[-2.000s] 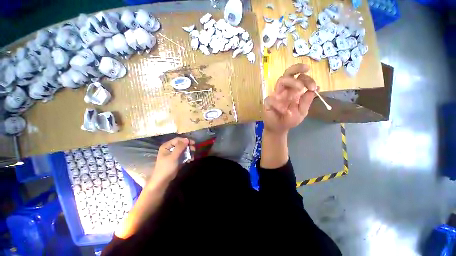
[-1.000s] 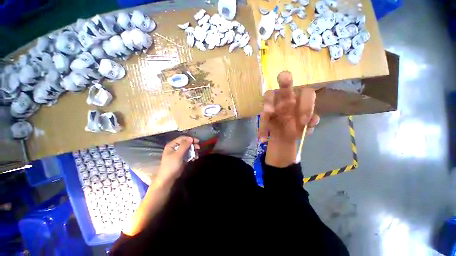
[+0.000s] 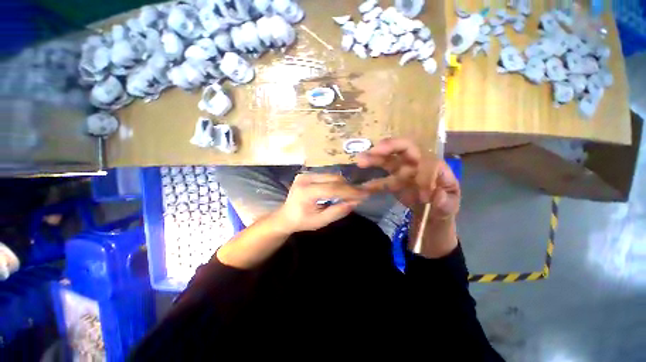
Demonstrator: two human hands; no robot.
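My left hand [image 3: 312, 201] is in front of my lap with its fingers closed on a small white piece [image 3: 326, 202], mostly hidden by the fingers. My right hand [image 3: 421, 180] is just right of it, fingers spread towards my left hand, with a thin pale stick [image 3: 422, 228] held against the palm and pointing down. The fingertips of both hands are close together; I cannot tell if they touch. Two oval glue dishes, one upper [image 3: 321, 96] and one lower [image 3: 356, 145], lie on the stained cardboard [image 3: 283, 141].
A heap of white-grey shells [image 3: 170, 53] covers the back left, with a few loose shells [image 3: 215, 100] before it. Small pale pieces [image 3: 386, 34] lie at the back; more parts [image 3: 563, 63] lie on the right table [image 3: 482, 106]. A blue tray [image 3: 154, 233] with rows of pieces stands lower left.
My right hand has come left and down to my left hand, still with the stick. My left hand has risen slightly and turned. The whole view has shifted, so the table sits further right.
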